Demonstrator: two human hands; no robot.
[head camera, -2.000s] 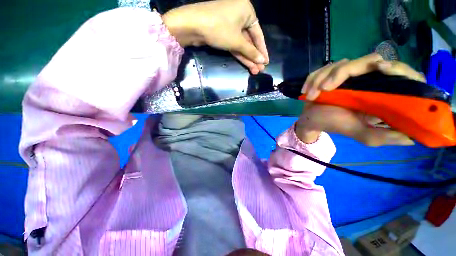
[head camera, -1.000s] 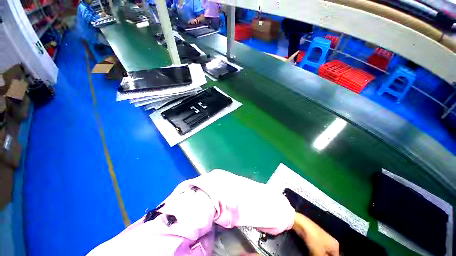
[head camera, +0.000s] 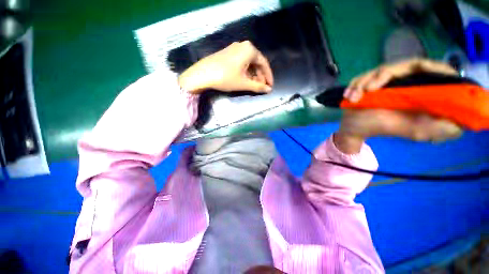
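Note:
A flat black panel unit (head camera: 297, 40) lies tilted on a white protective sheet (head camera: 155, 40) at the edge of the green bench. My left hand (head camera: 230, 69) is over the panel with its fingers curled and the fingertips together; whether it pinches something small cannot be told. My right hand (head camera: 397, 120) is wrapped around an orange and black electric screwdriver (head camera: 423, 101). Its black nose points left, just right of the panel's near right corner. The picture is blurred, so no screws can be made out.
Another black unit on a white sheet (head camera: 35, 128) lies at the far left. A blurred round dish (head camera: 403, 45) and a blue object (head camera: 476, 40) are at the upper right. A black cable (head camera: 407, 175) hangs below my right forearm. Blue floor (head camera: 429, 214) lies beyond the bench edge.
One second ago the view faced along the line; now it looks down again. Compared with two seconds ago, the panel appears more tilted, and the white sheet behind it shows.

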